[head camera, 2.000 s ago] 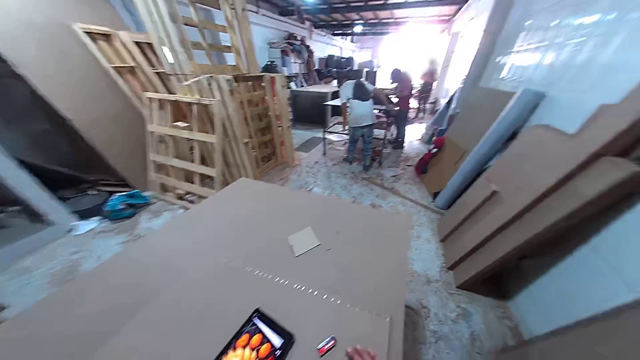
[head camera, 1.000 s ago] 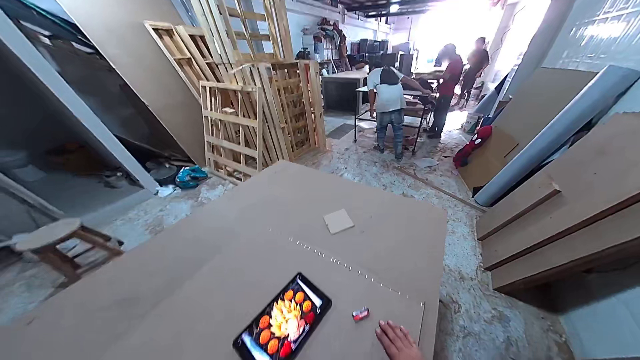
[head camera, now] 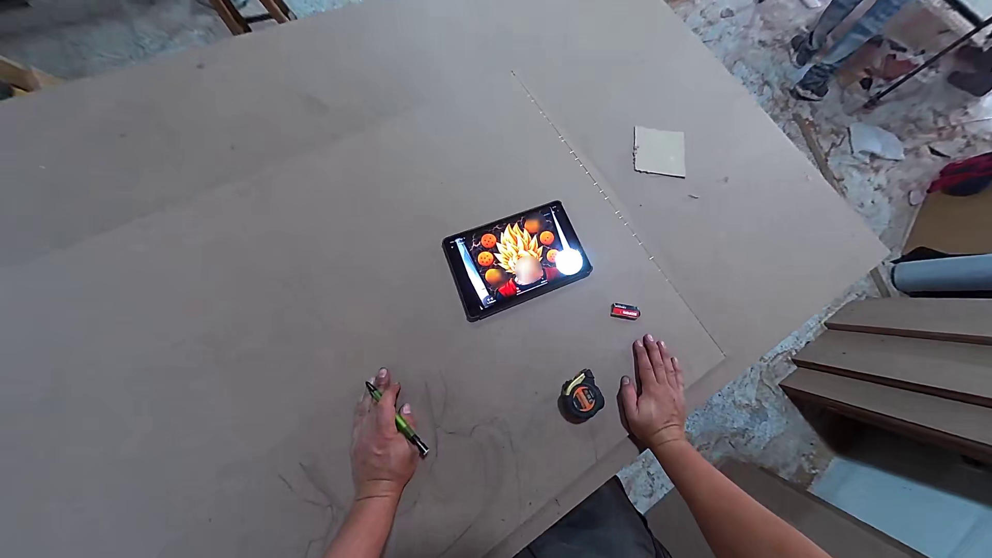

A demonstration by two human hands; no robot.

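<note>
My left hand (head camera: pixel 381 442) rests on a large brown fibreboard sheet (head camera: pixel 294 310) with a green pen (head camera: pixel 404 425) held under its thumb. Flat on the sheet near its right edge lies my right hand (head camera: pixel 655 391), palm down, holding nothing. Just left of that hand is a black and orange tape measure (head camera: pixel 581 397). A small red and black eraser-like block (head camera: pixel 625 311) lies above the right fingertips. The tablet (head camera: pixel 517 260), its screen lit with a cartoon picture, lies between and beyond the hands. Pencil-like curved lines mark the board near my left hand.
A small square board offcut (head camera: pixel 659 152) lies beyond a jagged seam in the sheet. Stacked brown boards (head camera: pixel 914 349) stand at the right, by a grey roll (head camera: pixel 942 274). A person's legs (head camera: pixel 845 43) are at the upper right, on a littered floor. Wooden stool legs (head camera: pixel 248 14) show at the upper left.
The view has tipped down sharply onto the sheet. My left hand with the pen and the tape measure now show; neither was visible before. My right hand still lies flat near the small red block.
</note>
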